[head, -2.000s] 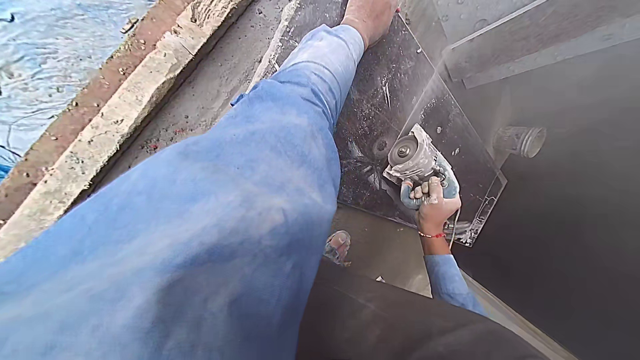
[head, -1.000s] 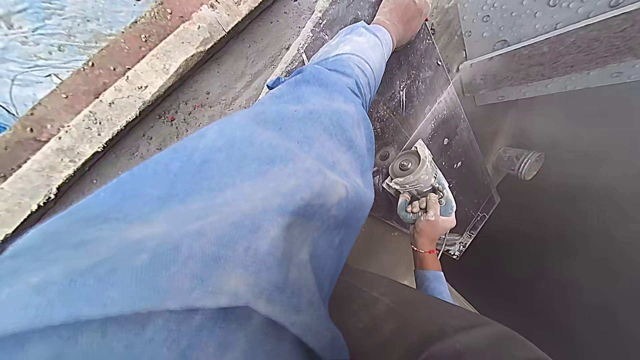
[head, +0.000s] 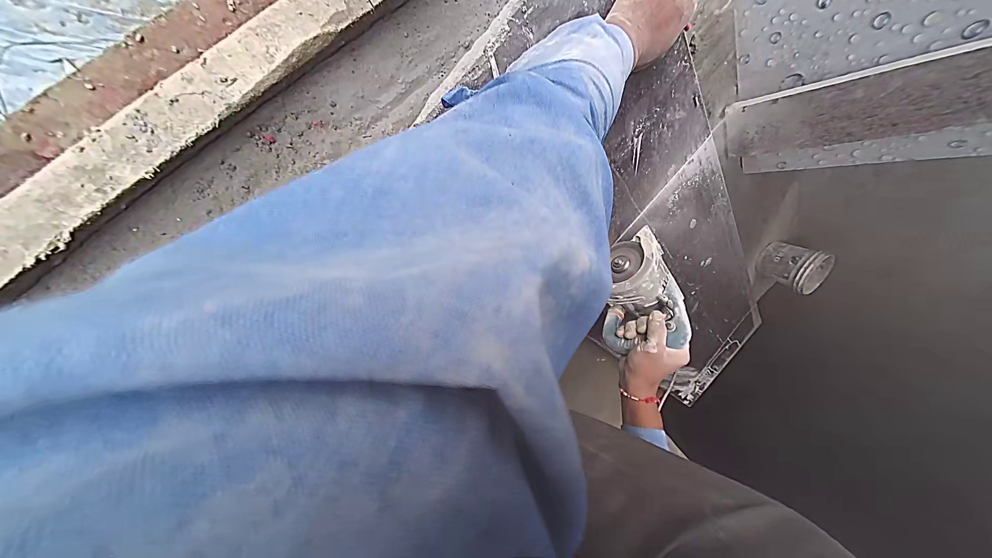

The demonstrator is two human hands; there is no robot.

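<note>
My right hand point(head: 653, 358), with a red bracelet at the wrist, grips a dusty handheld stone cutter point(head: 645, 291) with a round disc. The cutter rests low on a dark stone slab point(head: 709, 232), partly behind my blue left sleeve. A pale straight line crosses the slab from near the cutter toward the upper right. At the top edge of the view, my left hand point(head: 651, 27) lies over the slab's far part; its fingers are cut off by the frame. White dust covers parts of the slab and the cutter.
A plastic bucket point(head: 798, 267) is right of the slab. Panels with a water-drop pattern point(head: 852, 46) are at the upper right. A rough, cement-crusted ledge point(head: 178, 116) runs across the upper left, with bluish sheeting point(head: 70, 39) beyond. My dark-clothed leg point(head: 682, 496) is at the bottom.
My left hand and sleeve have moved right relative to the slab, and the sleeve now covers part of the cutter's left side. My right hand keeps its grip on the cutter. The view has shifted.
</note>
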